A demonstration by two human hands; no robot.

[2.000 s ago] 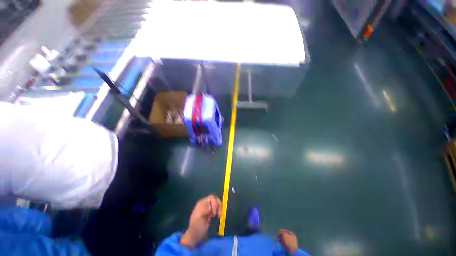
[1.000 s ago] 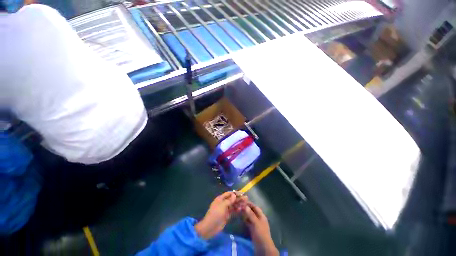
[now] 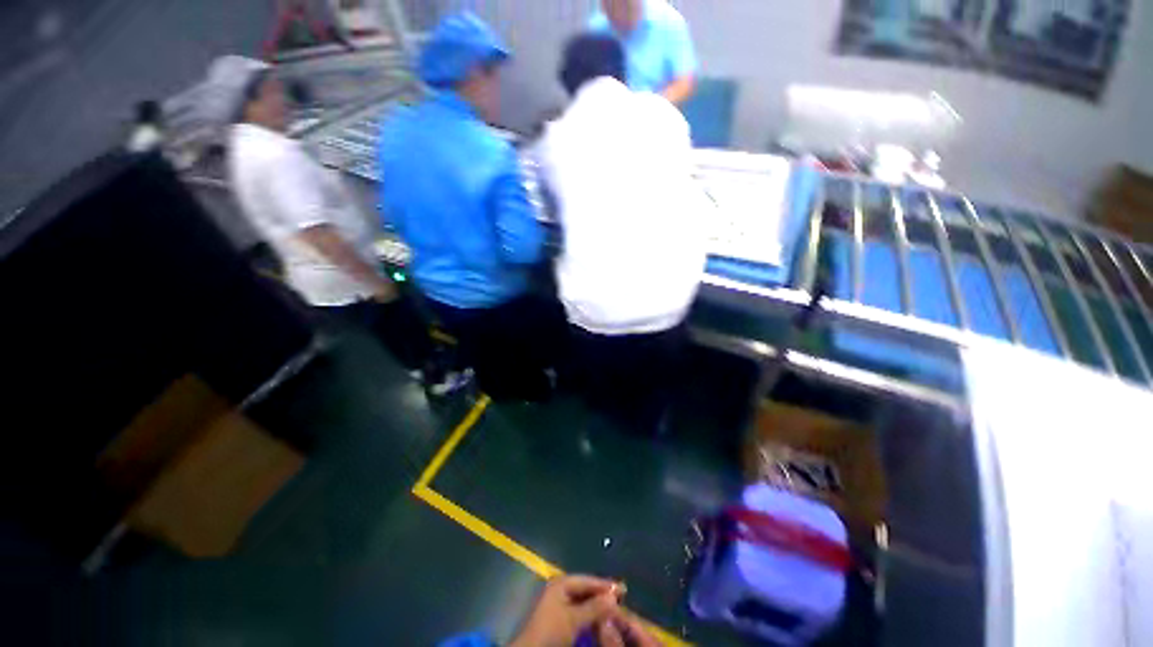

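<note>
My left hand [image 3: 565, 609] is at the bottom centre, fingers bent, with a blue sleeve cuff behind it. My right hand [image 3: 627, 631] is close against it and is mostly cut off by the bottom edge. The fingertips of both hands meet around something very small and pale, too blurred to name. Both hands are over the green floor. The purple-blue stool [image 3: 774, 569] with a red band stands to their right, apart from them.
Several people stand at the roller conveyor [image 3: 905, 311], one a person in white [image 3: 628, 209]. An open carton [image 3: 850, 458] is behind the stool. A large white panel [image 3: 1060, 487] is at the right. A dark covered block [image 3: 120, 303] and brown carton [image 3: 209, 474] are at left.
The view has swung left, so stool, carton and panel now show farther right and more people are in view. My hands were apart two seconds ago and are together now, lower in the picture.
</note>
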